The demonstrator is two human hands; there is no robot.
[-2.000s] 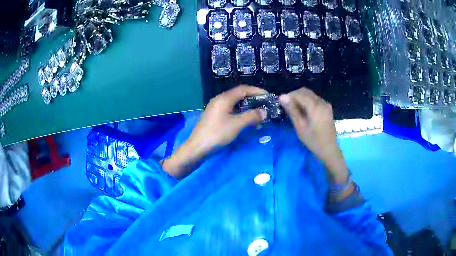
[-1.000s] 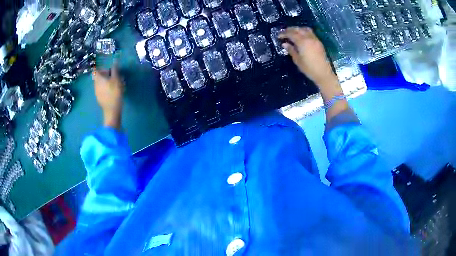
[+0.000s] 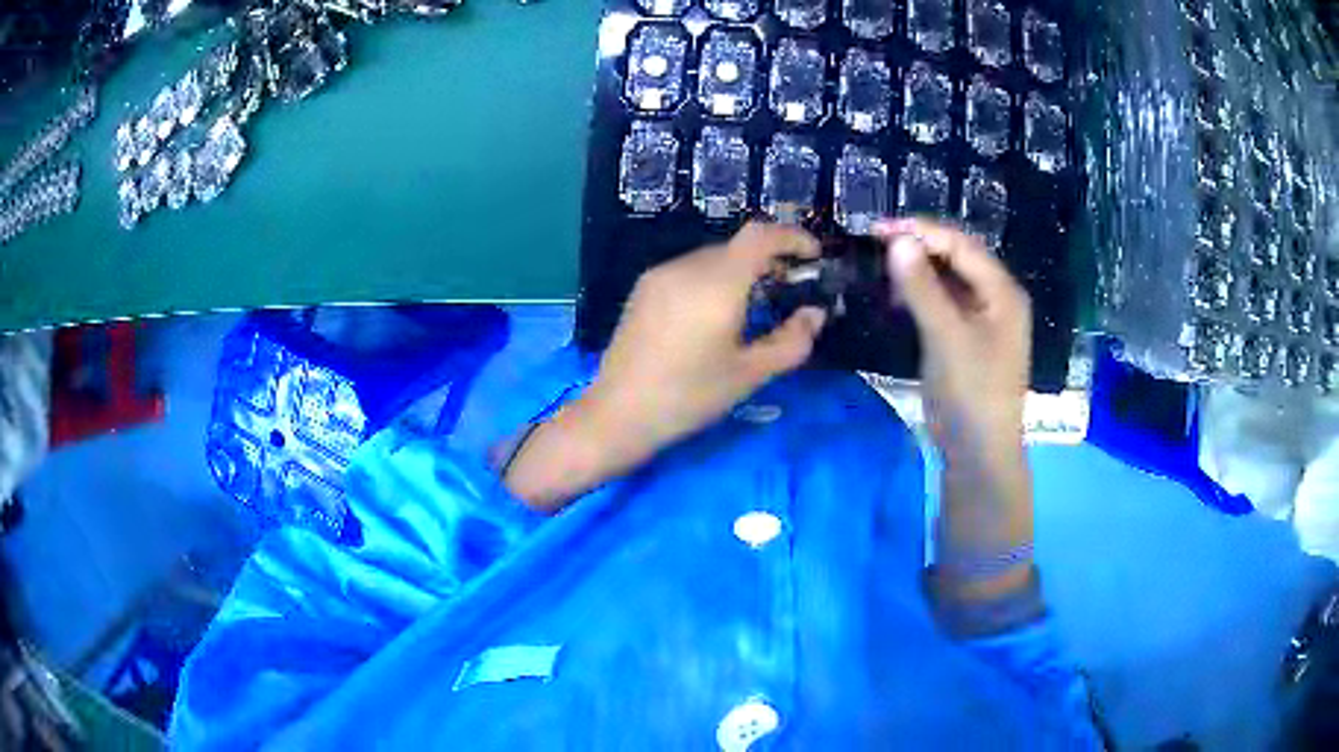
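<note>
My left hand point(image 3: 705, 345) holds a small shiny case point(image 3: 808, 290) between thumb and fingertips, above the front part of the black blister tray point(image 3: 617, 272). The case is blurred and partly covered by the fingers. My right hand point(image 3: 962, 301) is just right of it, thumb and fingertips pinched together. Whether a tiny part is between them cannot be told. Silvery octagonal cases point(image 3: 721, 169) sit in rows in the tray behind the hands. Two cases in the second row from the front show white dots.
A loose pile of cases point(image 3: 301, 59) and a smaller cluster point(image 3: 176, 147) lie on the green mat point(image 3: 426, 191) at left, with chain-like strips point(image 3: 41, 199) beyond. A clear blister tray point(image 3: 1248, 235) stands at right. A blue stool point(image 3: 287, 426) is below the bench edge.
My left hand has come from the loose pile to the tray front with a case. My right hand has left the front row, where another case now sits, and moved beside it. The view has turned.
</note>
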